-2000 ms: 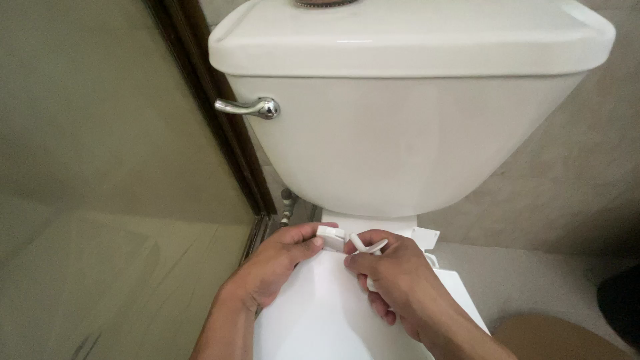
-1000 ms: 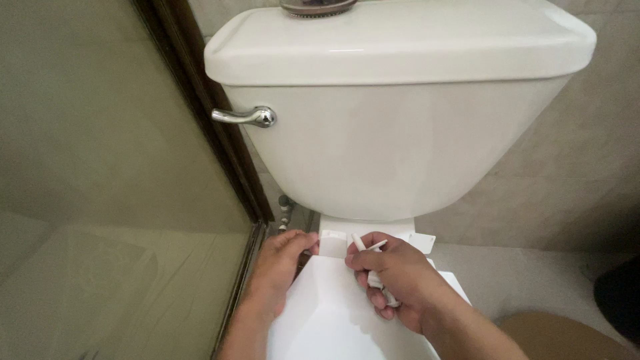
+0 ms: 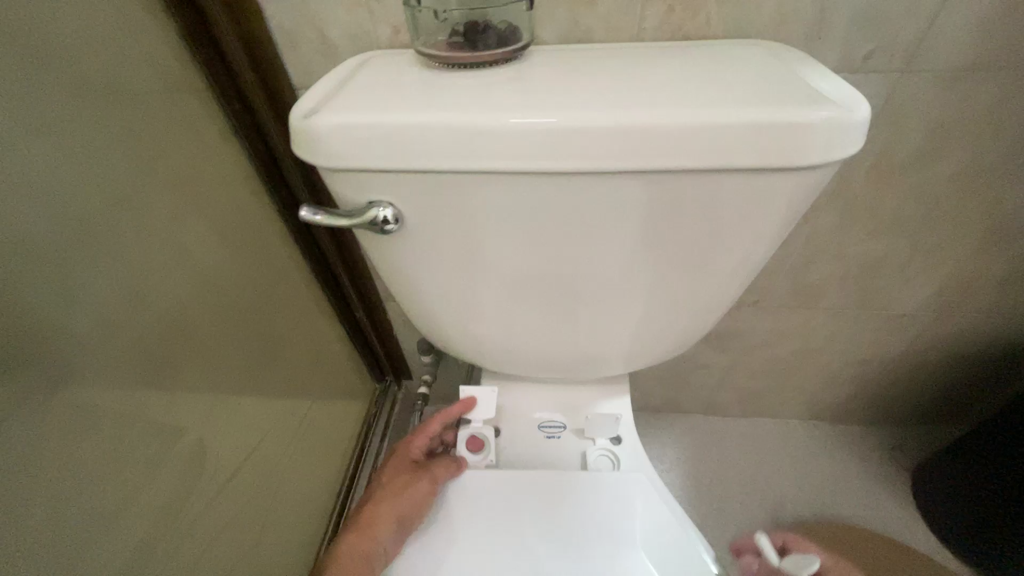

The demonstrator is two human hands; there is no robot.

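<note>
My left hand (image 3: 412,480) is at the left seat hinge (image 3: 478,448), a white plastic piece whose square cap (image 3: 478,402) stands flipped up. Its index finger touches the cap and the thumb rests by the round recess, where something reddish shows. To the right, the second hinge (image 3: 603,459) also has its cap (image 3: 602,426) raised. Below both lies the white toilet lid (image 3: 552,520). Low at the right edge of the bowl area, my right hand (image 3: 780,556), partly cut off by the frame, holds a small white plastic bolt or similar part (image 3: 788,560).
The toilet tank (image 3: 576,264) rises behind, with a chrome flush lever (image 3: 352,216) and a glass dish (image 3: 470,32) on its lid. A framed glass panel (image 3: 160,320) stands close on the left, beside a water valve and hose (image 3: 424,376). A dark object (image 3: 976,472) stands right.
My right hand has moved away from the hinge area to the lower right with the white part. The left hinge cap now stands raised, and both hinges are exposed. The view has shifted.
</note>
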